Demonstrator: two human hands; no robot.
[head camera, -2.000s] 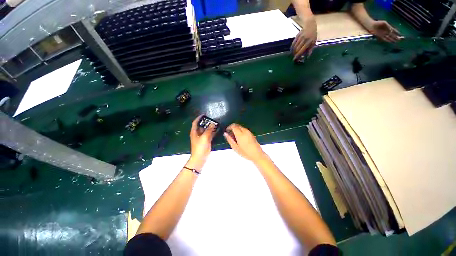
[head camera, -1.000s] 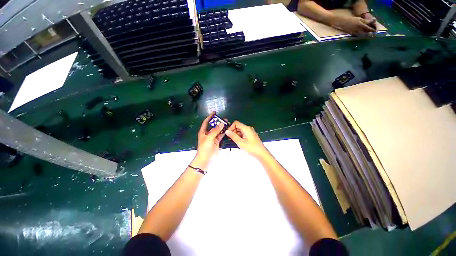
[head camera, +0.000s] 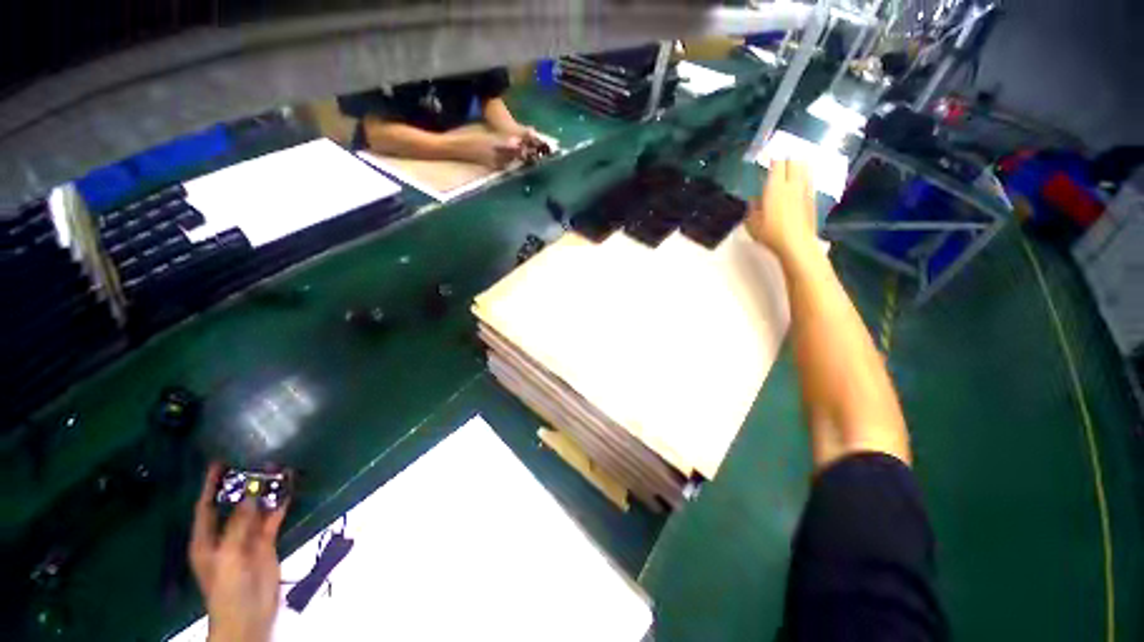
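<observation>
My left hand (head camera: 241, 552) holds a small black circuit board unit (head camera: 254, 489) with bright component spots, at the lower left over the green bench. A bundled black cord (head camera: 321, 567) lies on the white work sheet (head camera: 464, 552), beside my left hand. My right hand (head camera: 785, 207) is stretched out at the far right corner of the cardboard stack (head camera: 652, 339), beside the rows of black units (head camera: 652, 207) on top. Its fingertips are blurred, and I cannot tell whether it grips anything.
A coworker's hands (head camera: 517, 151) hold something small across the green bench (head camera: 414, 339). Black trays (head camera: 138, 251) and a white sheet (head camera: 295, 188) stand at the far left. Loose dark parts lie along the bench. A grey metal frame (head camera: 928, 228) is at right.
The view has swung to the right. My right hand has left the unit and reached out to the far side of the cardboard stack. My left hand still holds the unit.
</observation>
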